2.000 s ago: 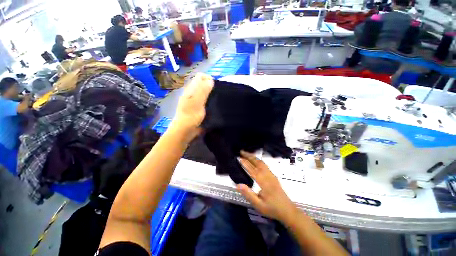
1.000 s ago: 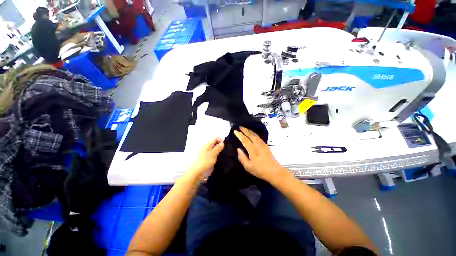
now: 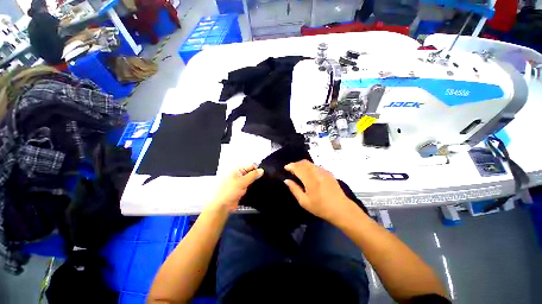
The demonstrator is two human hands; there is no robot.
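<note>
A black fabric piece [image 3: 274, 183] lies over the table's front edge and hangs into the lap. My left hand [image 3: 236, 185] pinches its left edge between thumb and fingers. My right hand [image 3: 315, 189] rests on its right part, fingers bent; whether it grips cloth is hard to tell. The fabric runs back to a second black panel [image 3: 267, 95] behind and left of the needle. A flat black cut panel [image 3: 185, 142] lies on the table at the left. The white JACK sewing machine [image 3: 416, 107] stands at the right, its metal presser foot area [image 3: 339, 122] beyond my right hand.
Thread snips [image 3: 388, 176] lie near the table's front edge [image 3: 440, 197]. A yellow tag [image 3: 366, 123] and dark square pad [image 3: 376, 135] are by the needle. A control panel [image 3: 487, 162] is at the right. Plaid garments [image 3: 44, 142] and blue bins [image 3: 156, 255] are at the left.
The flat panel at left came into view as the head turned down. The fabric, lifted two seconds ago, now lies low at the front edge. Both hands have since shifted slightly with it.
</note>
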